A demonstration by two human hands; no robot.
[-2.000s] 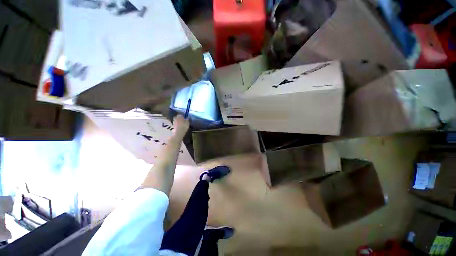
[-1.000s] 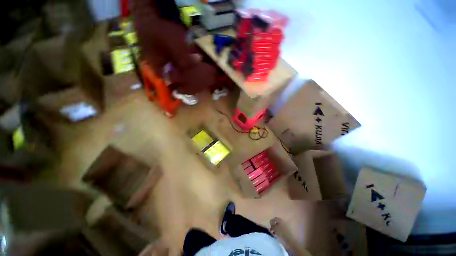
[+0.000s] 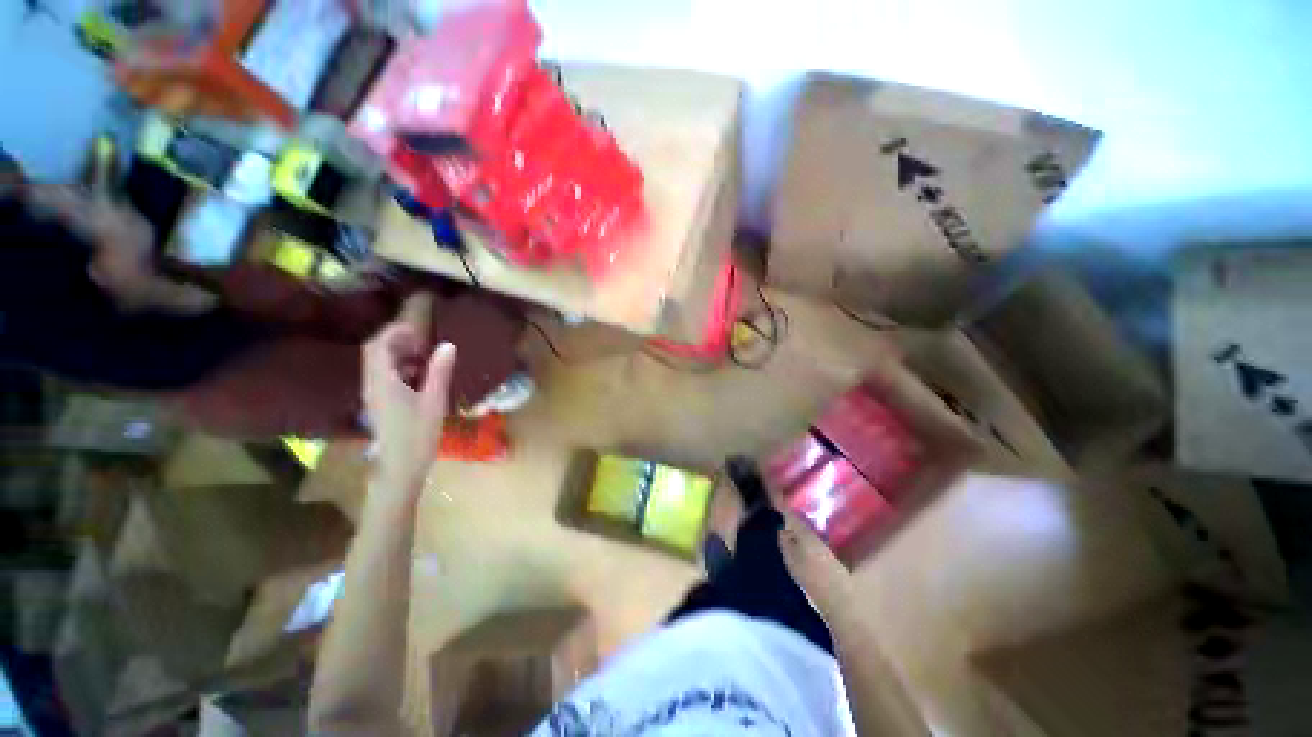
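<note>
My left hand [image 3: 407, 377] is raised at the left of centre, fingers apart, with nothing visible in it. It appears in front of another person's dark reddish clothing. My right hand [image 3: 800, 544] is low near the centre, small and blurred, beside an open carton of glossy red boxes [image 3: 849, 468]; whether it touches the carton or holds anything cannot be told. A small open carton of yellow boxes [image 3: 648, 500] stands on the floor between my hands. A stack of red boxes [image 3: 540, 166] lies on the wooden table [image 3: 684, 187].
Another person's arm [image 3: 123, 252] reaches in at the left. A large printed carton [image 3: 921, 202] leans by the pale wall, with more cartons [image 3: 1252, 360] at the right. Open cartons [image 3: 504, 670] lie at the lower left. A black cable [image 3: 777, 317] loops over the floor.
The view has turned from stacked cartons to the table and red and yellow boxes. My left hand, near a pale blue object two seconds ago, is now raised beside the other person.
</note>
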